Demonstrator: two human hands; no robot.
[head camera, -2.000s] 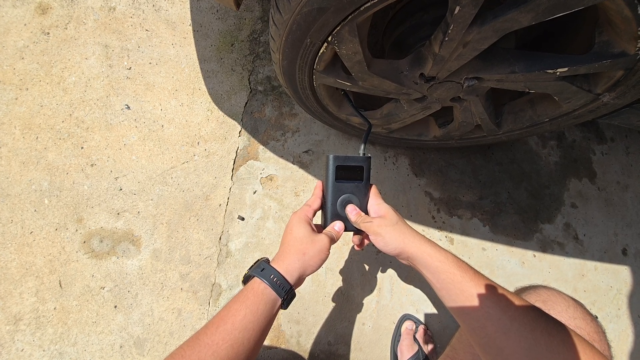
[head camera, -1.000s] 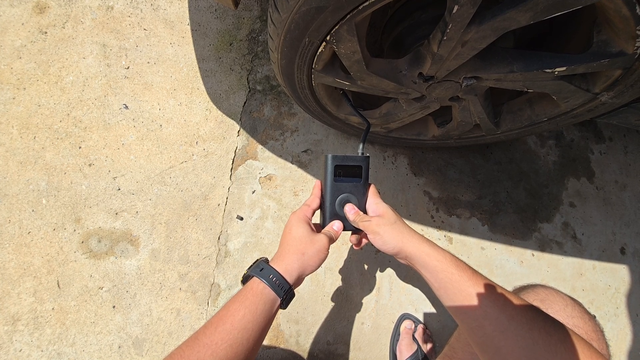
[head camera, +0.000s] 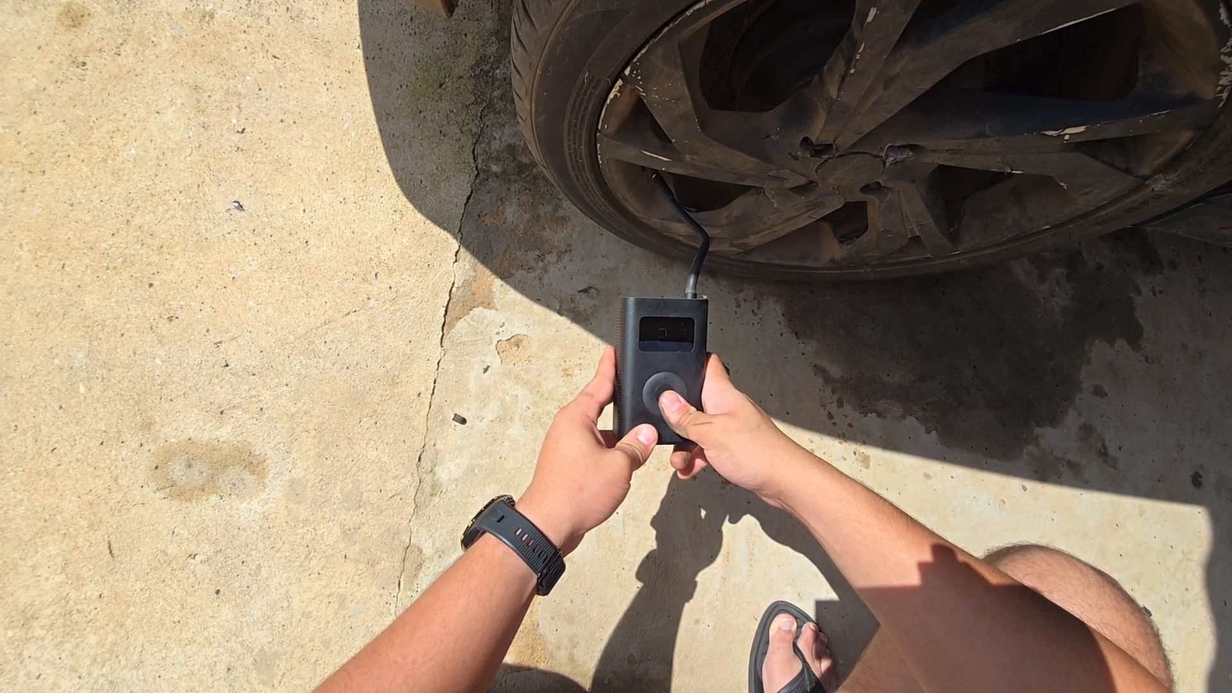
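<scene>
A black portable air pump (head camera: 640, 375) with a small dark display and a round button pad is held between both hands, just below the car wheel. My left hand (head camera: 582, 462) grips its left side and lower edge, thumb on the bottom of its face. With its fingers round the right side, my right hand (head camera: 736, 433) rests its thumb on the round pad. From the pump's top a black air hose (head camera: 701, 245) runs up into the gap between the spokes of the dark, scuffed wheel rim (head camera: 852, 173); its far end is hidden.
The tyre (head camera: 568, 144) stands on stained, cracked concrete (head camera: 241, 337), partly in shadow. A black watch (head camera: 520, 544) is on my left wrist. My foot in a black flip-flop (head camera: 794, 654) and a bare knee (head camera: 1078, 587) are at the lower right.
The pump's display, blank two seconds ago, shows faint marks now. Both hands have stayed in place on the pump.
</scene>
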